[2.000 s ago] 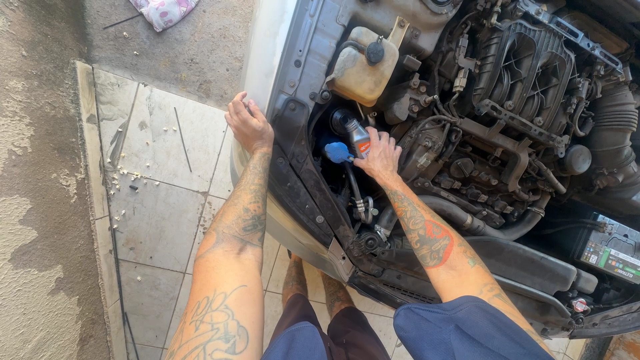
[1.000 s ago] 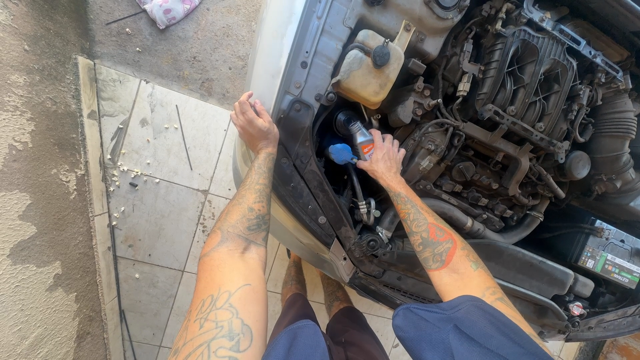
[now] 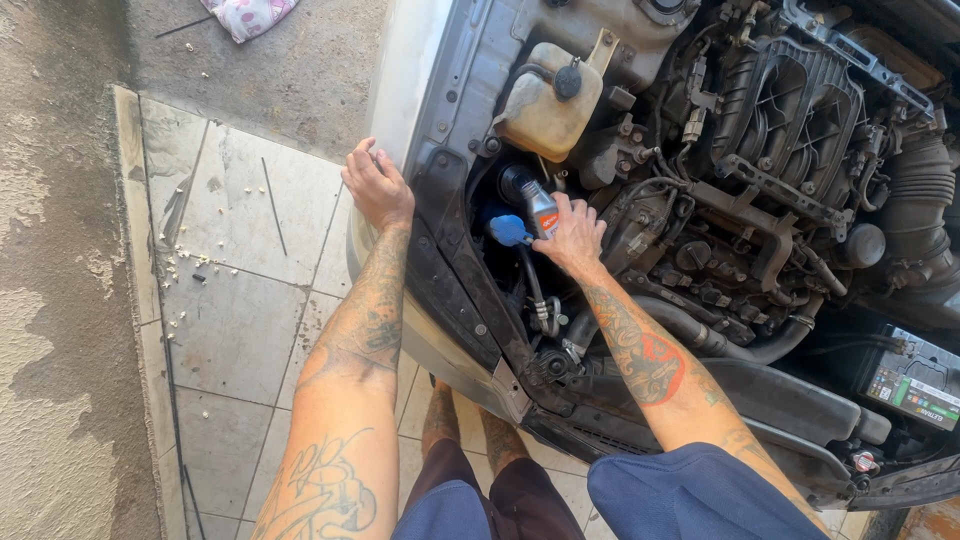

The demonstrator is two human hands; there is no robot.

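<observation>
My right hand (image 3: 574, 236) grips a small silver plastic bottle (image 3: 537, 204) with an orange label, tilted so that its open mouth lies at the black filler neck (image 3: 514, 182) of a reservoir. Whether liquid runs out cannot be seen. The blue cap (image 3: 510, 230), flipped aside, sits just left of my right fingers. My left hand (image 3: 379, 185) rests against the outer edge of the silver car fender (image 3: 409, 82), its fingers loosely curled and no object visible in it.
A yellowed coolant tank (image 3: 553, 101) stands above the filler neck. The engine (image 3: 787, 127) fills the bay to the right, with a car battery (image 3: 911, 379) at lower right. White floor tiles (image 3: 232, 330) with scattered crumbs and thin black strips lie left of the car, beside a rough wall.
The bottle in my right hand has tipped down and back a little from the filler neck, so its mouth now shows. My left hand has stayed at the fender.
</observation>
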